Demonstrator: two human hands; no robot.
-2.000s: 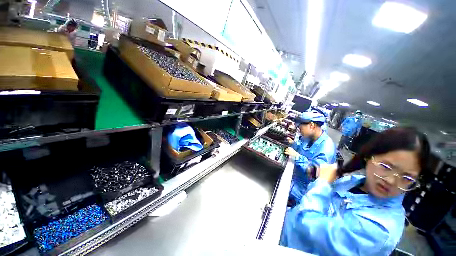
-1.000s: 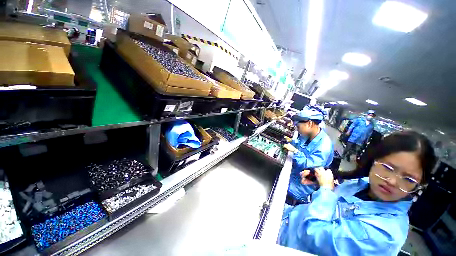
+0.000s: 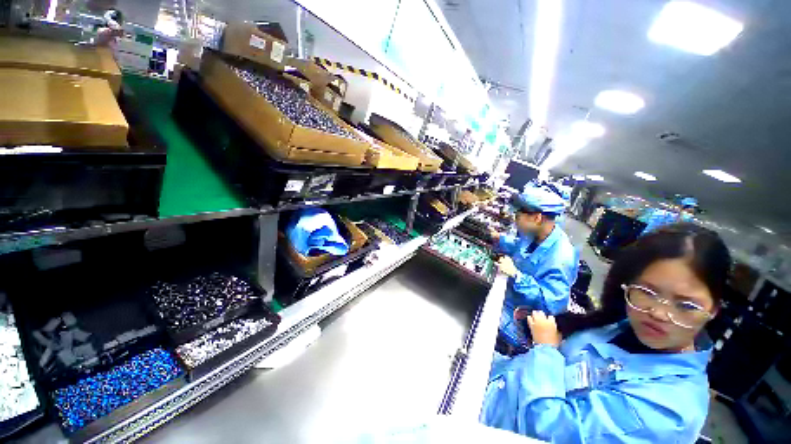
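Observation:
Neither of my hands is in view. Nearest in front of me is the shiny metal bench plate (image 3: pixel 373 347) between the conveyor rails. At its left are open black trays: small blue components (image 3: pixel 117 388), small pale components (image 3: pixel 224 342), small black components (image 3: pixel 204 299) behind them, loose grey block components (image 3: pixel 65 342), and white connectors (image 3: pixel 13 368) cut off by the left edge. A framed green circuit board (image 3: pixel 462 253) lies farther along the line, in front of another worker.
A person in a blue smock (image 3: pixel 598 381) is close at the right, hand on their hair. Another worker (image 3: pixel 546 247) sits beyond. Above the trays, a shelf holds cardboard boxes (image 3: pixel 282 117). A lower box (image 3: pixel 317 238) holds something blue. The conveyor rail (image 3: pixel 286 325) runs along the trays.
The near person's hand has lowered slightly along the hair, and their head has shifted. A distant person in blue has moved right and lower. The bench and trays look the same.

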